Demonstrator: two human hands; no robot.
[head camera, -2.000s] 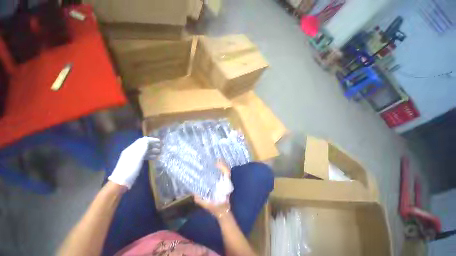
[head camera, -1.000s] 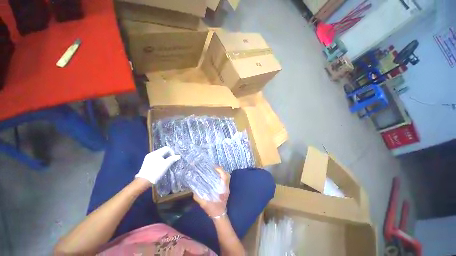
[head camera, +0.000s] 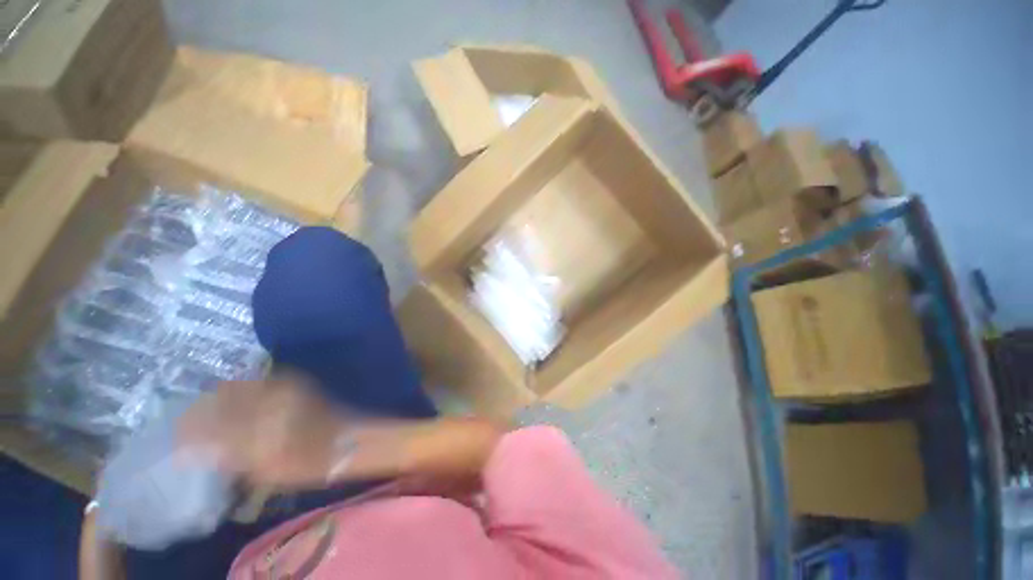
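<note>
The open packing carton (head camera: 57, 244) is at the left, filled with rows of bagged dark parts (head camera: 170, 295) in shiny bubble bags. My left hand (head camera: 164, 482), in a white glove, is blurred at the carton's near edge. My bare right hand (head camera: 266, 431) is blurred and overlaps the glove. I cannot tell whether either hand holds anything. The open bag carton (head camera: 634, 227) stands right of my knee, with a pile of white bags (head camera: 515, 300) along its left side.
A small open carton (head camera: 544, 74) with white plastic inside touches the bag carton. A closed carton (head camera: 85, 62) stands at the upper left. A red pallet jack (head camera: 708, 74) is at the top. A blue-green metal frame rack (head camera: 765, 431) holding brown cartons (head camera: 844, 334) stands at the right.
The view has swung to the right; the red table has left the picture and the rack has come in. My hands have come together; the bagged part between them no longer shows clearly.
</note>
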